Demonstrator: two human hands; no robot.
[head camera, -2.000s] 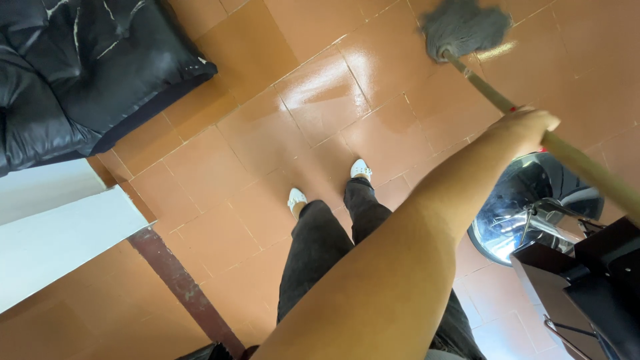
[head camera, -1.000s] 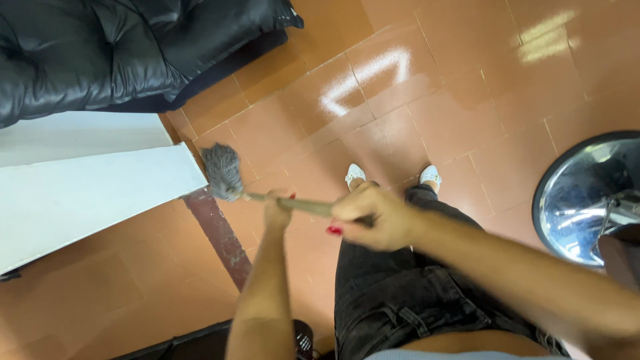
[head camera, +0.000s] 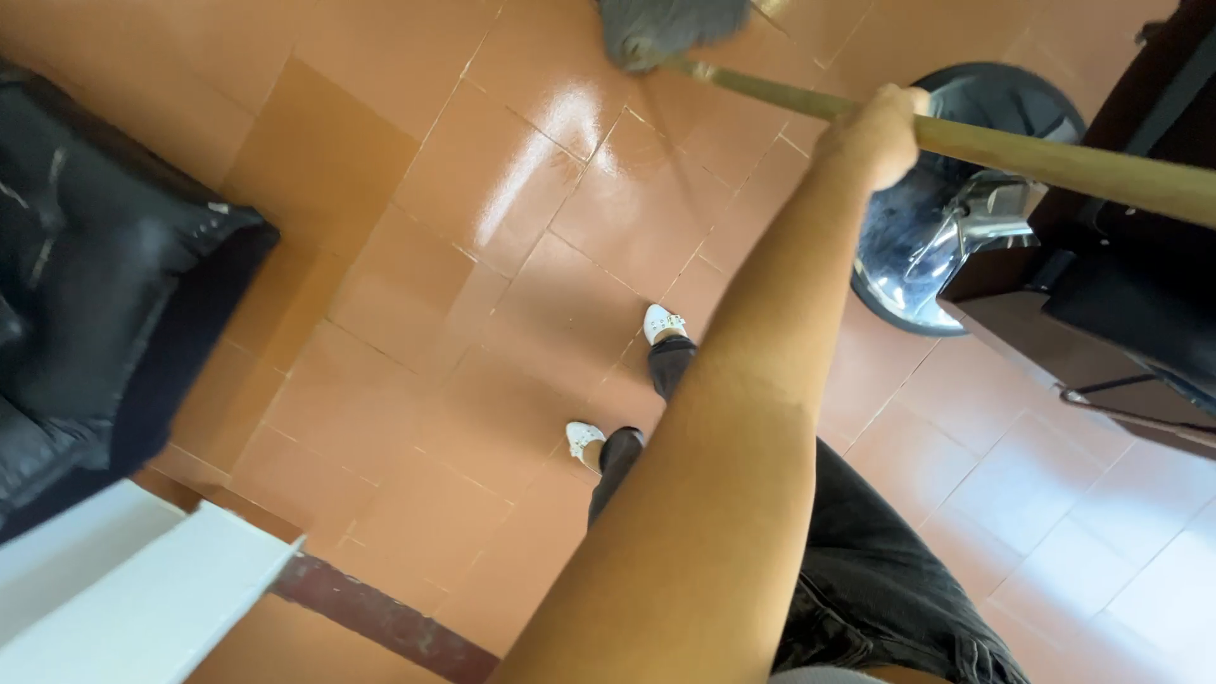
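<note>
My left hand (head camera: 872, 138) is closed around the wooden handle (head camera: 1054, 161) of a mop, at the upper right, with the arm stretched up from the bottom of the view. The grey mop head (head camera: 665, 28) lies on the tiled floor at the top edge, partly cut off. From there the handle slants past my left hand and leaves the view at the right edge. My right hand is out of view, as is the far end of the handle.
A round chromed chair base (head camera: 912, 237) stands right of my arm, beside dark furniture (head camera: 1130, 304). A black padded seat (head camera: 104, 285) is at the left, above a white panel (head camera: 142, 598). My white shoes (head camera: 660, 321) are on the terracotta tiles (head camera: 380, 399), near the middle.
The mop head has moved from beside the white panel to the far side of the floor. My left hand has swung across to the right with the handle; my right hand has left the view.
</note>
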